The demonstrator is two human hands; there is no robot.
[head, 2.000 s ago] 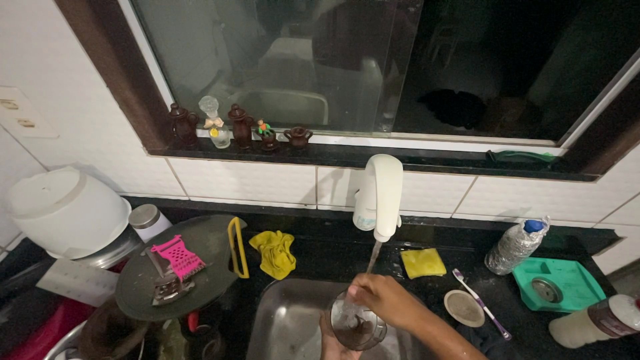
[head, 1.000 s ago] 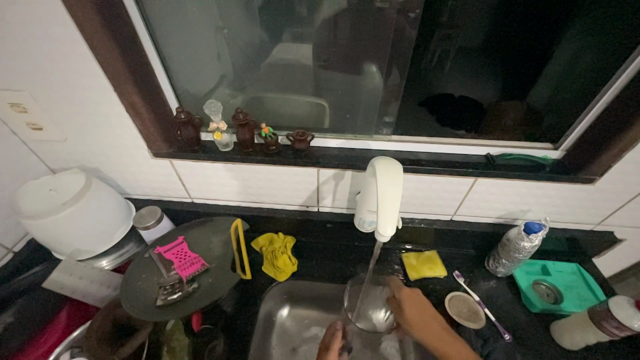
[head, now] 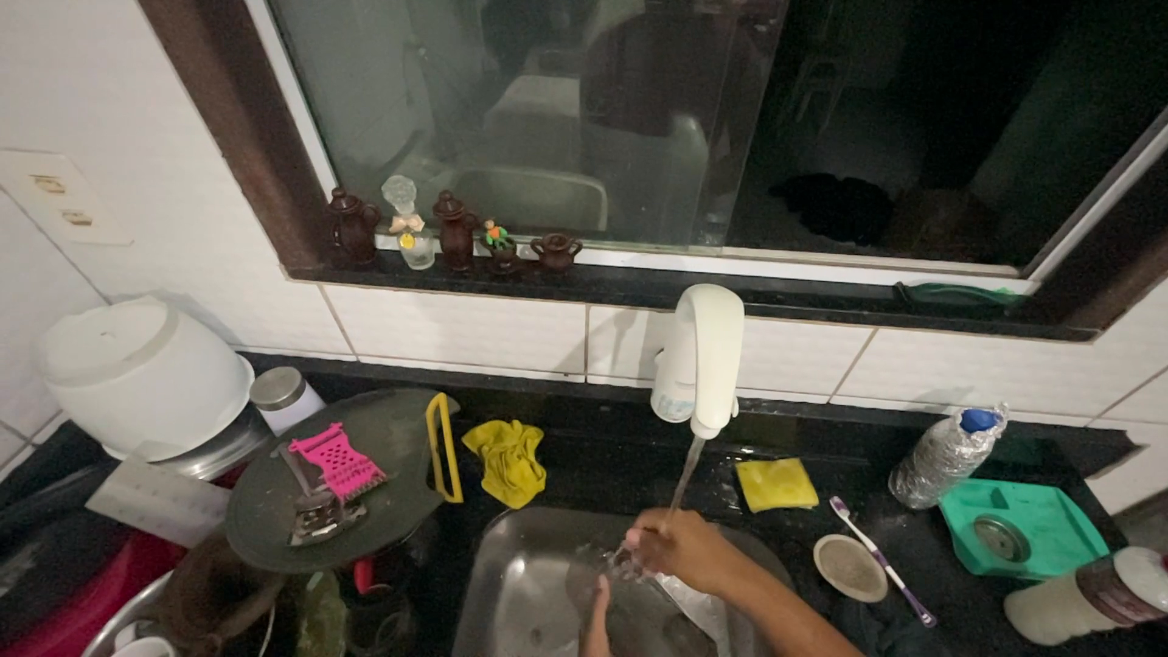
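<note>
Water runs from the white faucet (head: 712, 356) onto my right hand (head: 680, 547), whose fingers are curled and blurred over the metal sink (head: 520, 584). Beside it, lower and to the left, my left hand (head: 598, 620) shows only a finger or thumb at the bottom edge. A see-through vessel (head: 643, 613), blurred by splashing water, seems to lie between the hands; whether either hand grips it cannot be told. Behind the sink, to the right of the faucet, is a yellow sponge (head: 776, 484). A yellow cloth (head: 509, 463) lies at the sink's back left.
Left: a dark round lid (head: 411, 429) carries a pink grater (head: 339, 461), beside a white container (head: 146, 374). Right: a toothbrush (head: 881, 561), small round dish (head: 849, 568), foil-wrapped bottle (head: 944, 461), green tray (head: 1049, 529) and another bottle (head: 1086, 598). Small brown jugs (head: 454, 233) line the sill.
Two seconds ago my right hand was at the mouth of a clear glass vessel; one second ago both hands were around it, under the stream. Now my right hand is under the water itself.
</note>
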